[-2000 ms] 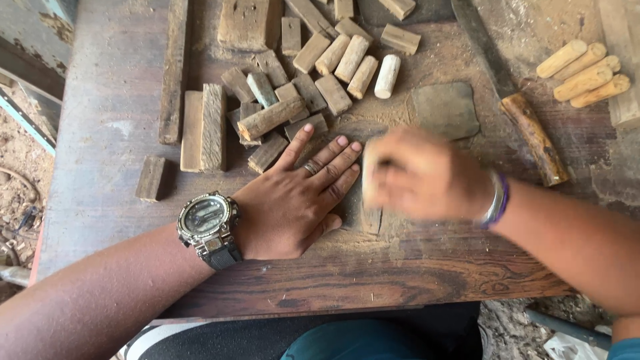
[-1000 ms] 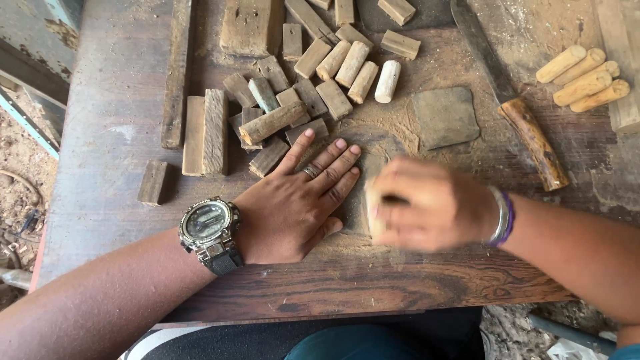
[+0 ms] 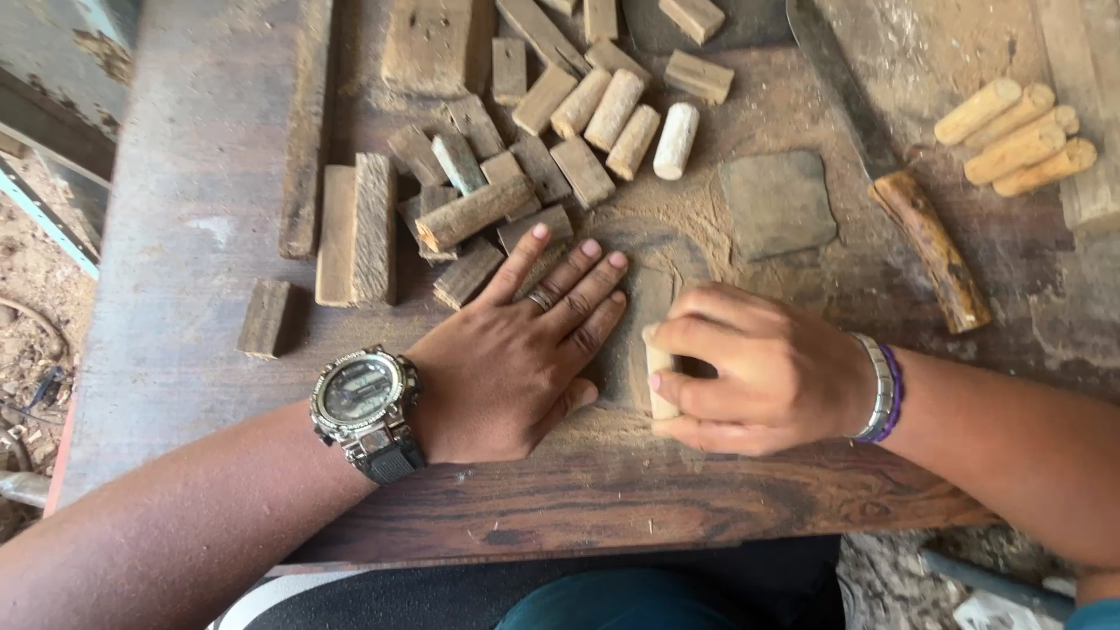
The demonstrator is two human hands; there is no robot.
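Observation:
My left hand [image 3: 516, 359] lies flat, fingers spread, palm down at the near side of the wooden table [image 3: 192, 219]. Its fingertips reach the edge of a dark flat sheet [image 3: 639, 350], which looks like sandpaper dusted with sawdust. In my right hand [image 3: 752, 376] a pale wooden piece [image 3: 661, 372] is gripped between fingers and thumb, resting on that sheet. Beyond the left fingertips lies a pile of small wooden blocks [image 3: 582, 172] with a bark-covered stick [image 3: 479, 210] on top. Several rounded wooden pegs [image 3: 615, 109] and a whitish peg [image 3: 676, 140] lie beside it.
A knife with a wooden handle [image 3: 932, 249] lies at the right, near several smooth pegs [image 3: 1041, 153]. A square worn sheet [image 3: 779, 206] is beyond my right hand. A long wooden strip [image 3: 306, 131], two upright-lying blocks [image 3: 372, 232] and a lone block [image 3: 265, 318] are at the left.
My right hand, blurred in both earlier frames, now shows sharply with the pale piece still in it, near the same spot. My left hand has stayed flat in place.

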